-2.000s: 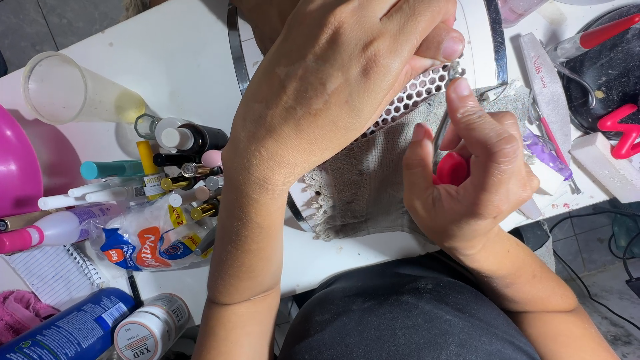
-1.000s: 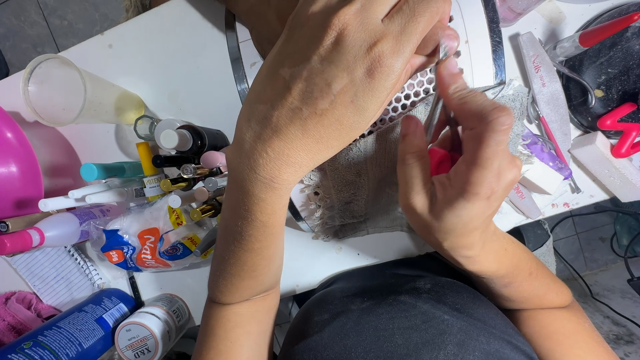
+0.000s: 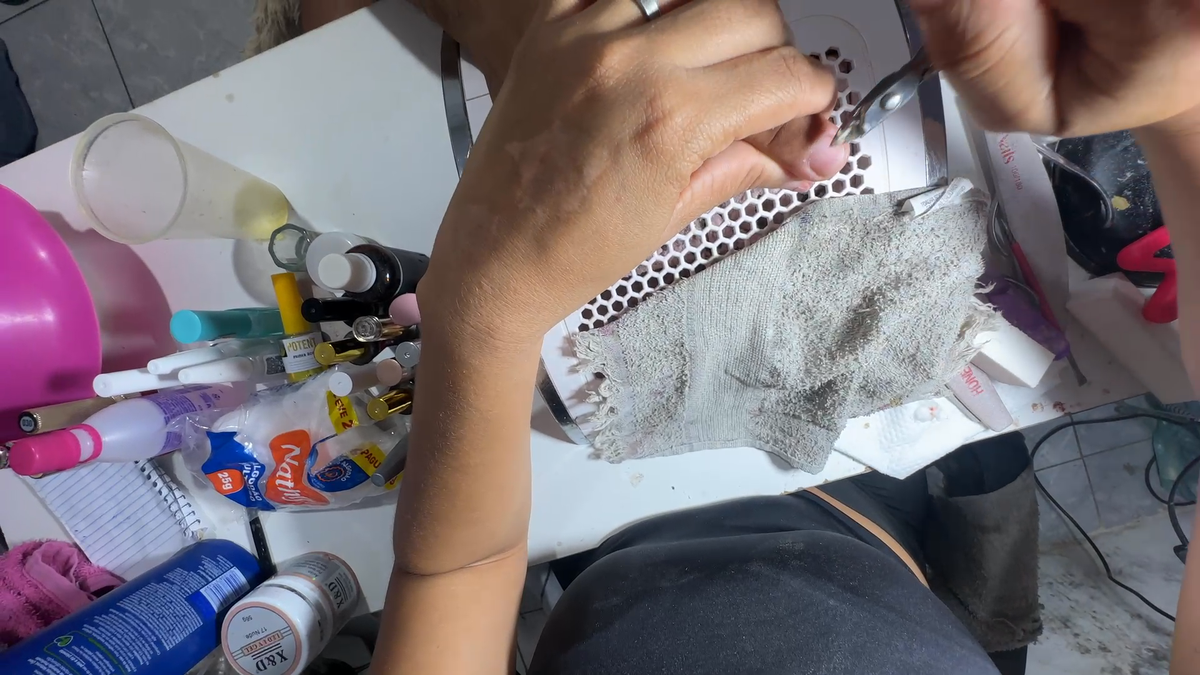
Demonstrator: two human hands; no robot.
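Observation:
My left hand [image 3: 647, 141] is closed around a finger [image 3: 814, 155] at the top centre, over a white grille [image 3: 694, 253] with hexagonal holes. Whose finger it is, the view does not settle. My right hand [image 3: 1078, 66], blurred at the upper right, grips metal cuticle nippers [image 3: 886, 101]. Their tips touch or nearly touch the fingertip by the nail. Below both hands a grey cloth [image 3: 769, 328] with frayed edges and pale dust lies over part of the grille.
At left stand a pink bowl [image 3: 42, 309], a plastic cup [image 3: 169, 183], several polish bottles [image 3: 300, 328] and a cotton bag [image 3: 291, 459]. A blue bottle [image 3: 141, 609] and white jar [image 3: 291, 614] lie nearer. Right are a nail file [image 3: 1022, 197], a white block [image 3: 1012, 352] and a cable [image 3: 1078, 525].
My right hand has moved up and to the right with the nippers, uncovering the grey cloth. The left hand stays near the same place.

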